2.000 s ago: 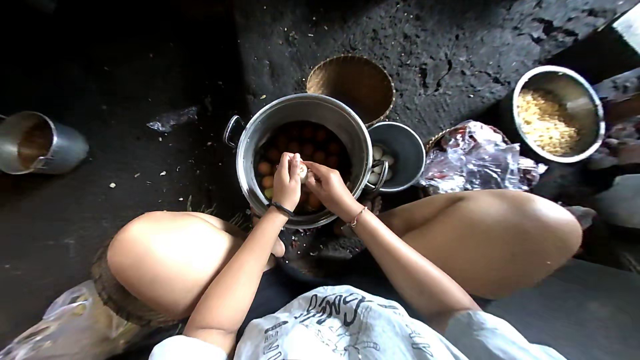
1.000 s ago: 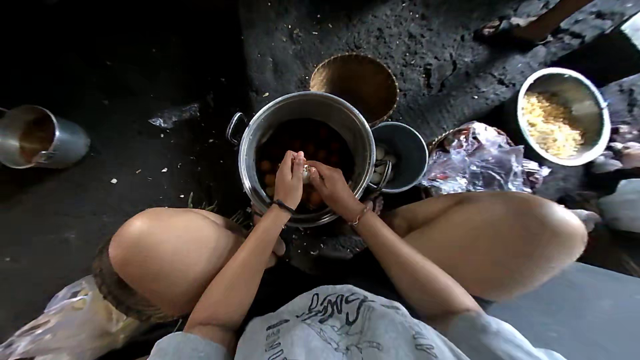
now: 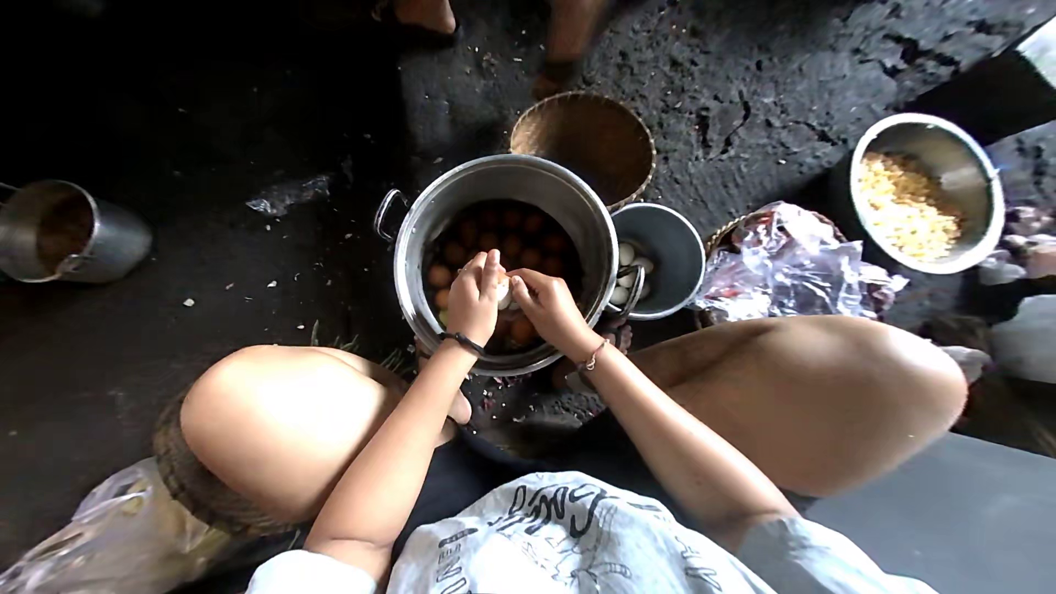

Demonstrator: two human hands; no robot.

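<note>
Over a large metal pot [image 3: 412, 247] between my knees, my left hand [image 3: 476, 304] is closed around an egg [image 3: 503, 295], which looks partly peeled, with white and brown on it. The fingertips of my right hand [image 3: 554, 309] touch the egg's right side; whether they pinch a bit of shell is too small to tell. Brown eggs [image 3: 511, 245] lie in dark liquid inside the pot. Close by on the right, a grey bucket [image 3: 681, 247] holds several white eggs [image 3: 620, 294], partly behind the pot's handle.
Behind the pot stands a round woven basket [image 3: 590, 136]. To the right are clear plastic bags [image 3: 792, 264] in a basket and a metal bowl [image 3: 986, 223] of yellowish pieces. A metal pail [image 3: 120, 241] lies at far left. Another person's bare feet [image 3: 425, 15] show at the top.
Another person's feet and lower leg now show at the top centre; one second ago a foot was at the upper right. My hands stay together over the pot.
</note>
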